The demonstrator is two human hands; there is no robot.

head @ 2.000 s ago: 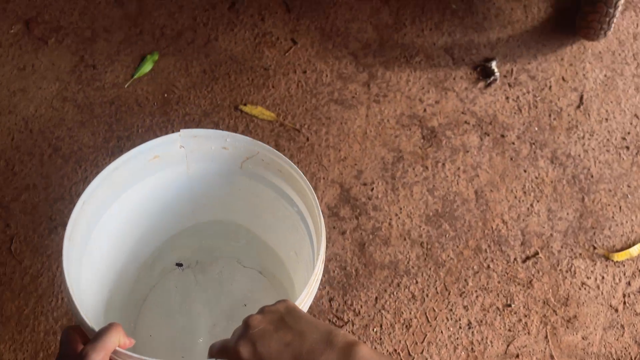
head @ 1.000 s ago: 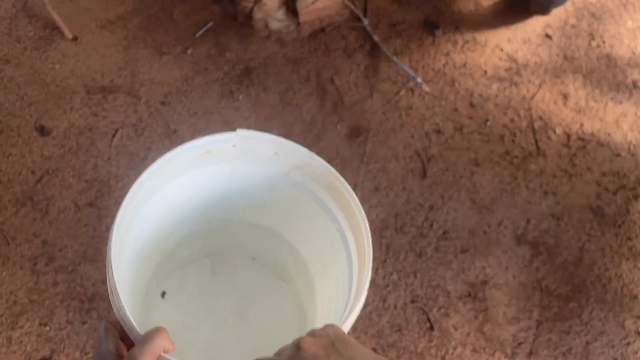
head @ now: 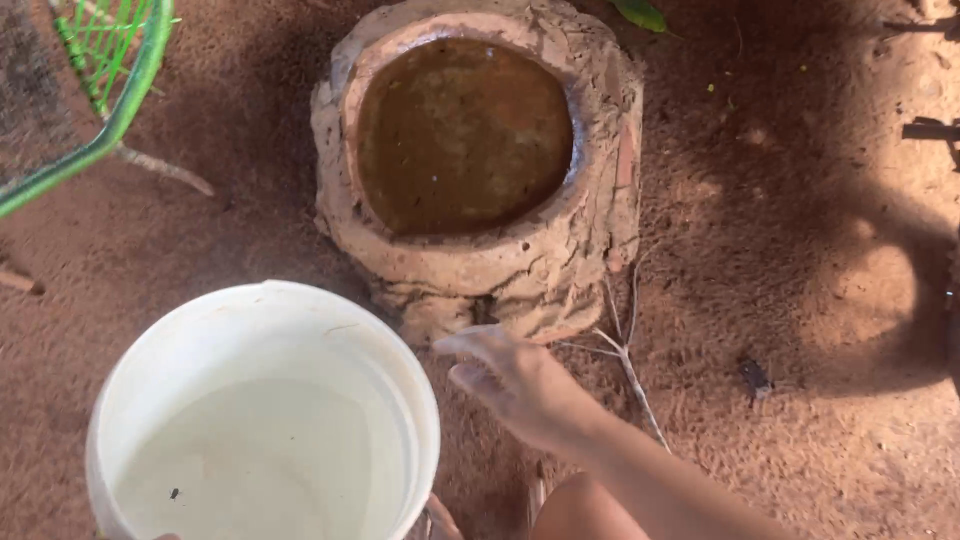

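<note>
A white plastic bucket with clear water in it fills the lower left; a small dark insect shows in the water. My left hand is at the bucket's bottom edge, nearly all cut off by the frame, so its grip is hidden. Just right of the bucket rim, my right hand is off the bucket, fingers apart and holding nothing. Beyond both stands a low round clay basin with a cracked, rough outer wall, holding brown water.
A green-framed net or racket reaches in at the upper left, near a stick. A forked twig lies right of the basin on reddish dirt. A green leaf is at the top. My knee shows below.
My right hand has let go of the bucket rim and is now beside it. The view has shifted, and the clay basin is now in sight beyond the bucket.
</note>
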